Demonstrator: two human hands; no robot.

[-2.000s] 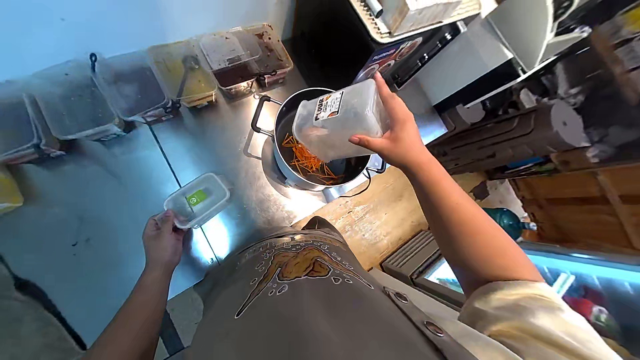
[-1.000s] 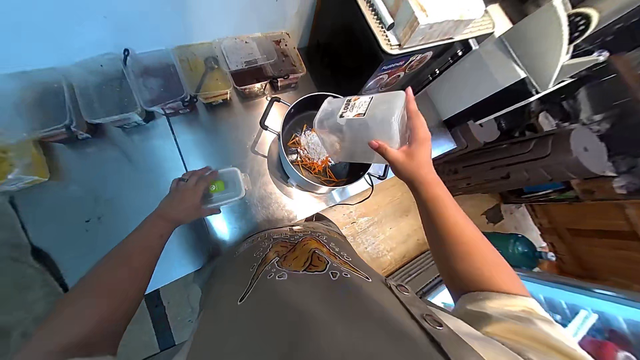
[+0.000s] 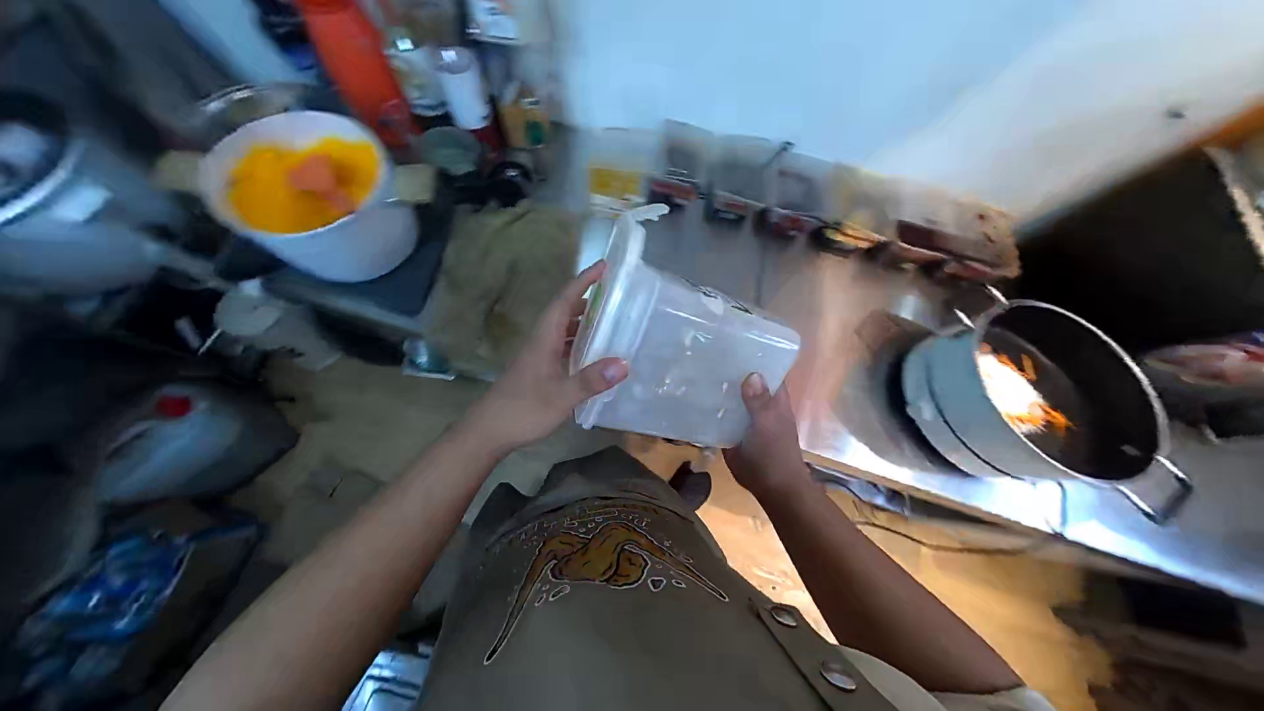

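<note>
Between my hands is a translucent plastic container (image 3: 696,346), tilted on its side, with its lid (image 3: 614,296) against the open end. My left hand (image 3: 553,365) grips the lid end, thumb on the near side and fingers behind. My right hand (image 3: 770,430) holds the container's base, thumb on top. To the right, a dark-lined pot (image 3: 1106,395) with looped metal handles stands on the steel counter. White powder (image 3: 1012,390) and orange shreds (image 3: 1052,420) lie inside it. Whether the lid is fully pressed on, I cannot tell.
Several lidded tubs (image 3: 790,193) line the wall behind the steel counter (image 3: 839,316). At the left stand a white bucket (image 3: 336,237) of yellow-orange food, bottles (image 3: 462,89) and a cloth (image 3: 509,281). A jug with a red cap (image 3: 178,439) is on the lower left. A cable runs below the counter edge.
The view has swung far left. The container has left its place over the pot, where white powder lay a second ago. The lid, formerly apart in my left hand, is now against the container's mouth.
</note>
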